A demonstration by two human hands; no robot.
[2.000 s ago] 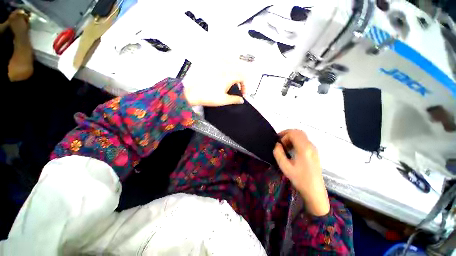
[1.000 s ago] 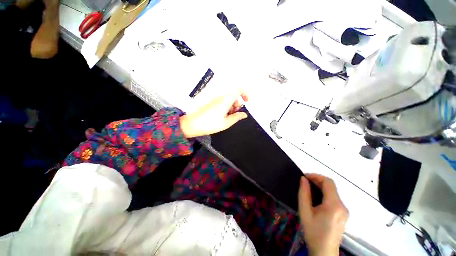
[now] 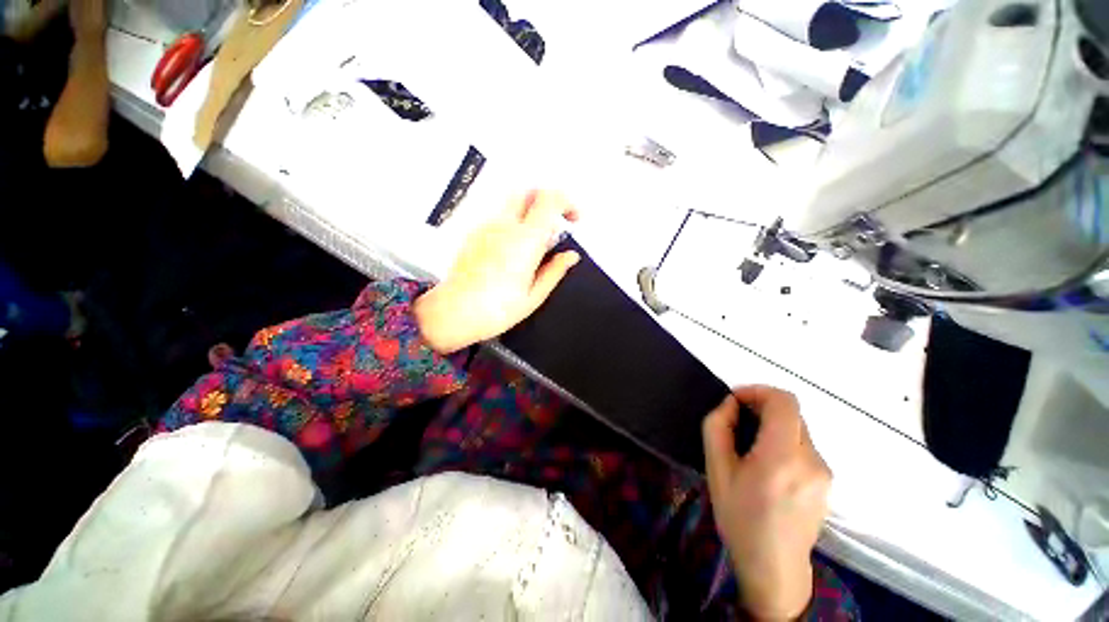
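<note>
A black fabric panel (image 3: 620,352) lies flat over the front edge of the white table, stretched between my hands. My left hand (image 3: 496,273) grips its upper left end between thumb and fingers. My right hand (image 3: 769,486) pinches its lower right end, with the fingertips curled over the corner. The panel's ends are partly hidden under my hands. The sewing machine head (image 3: 961,146) stands to the right, and the presser foot (image 3: 781,241) shows under it, apart from the panel.
Rounded black pieces (image 3: 973,395) lie right of the needle, with thread snips (image 3: 1056,544) beyond. White and black sewn pieces (image 3: 778,73) are heaped behind the needle. A black label (image 3: 457,186) lies left. Red-handled scissors (image 3: 179,67) and a brown piece (image 3: 237,73) lie far left. Another person's arm (image 3: 80,109) shows there.
The panel, first bent between my hands, is now drawn out straighter and longer. My right hand has moved away from my left, down and to the right. The camera view has shifted.
</note>
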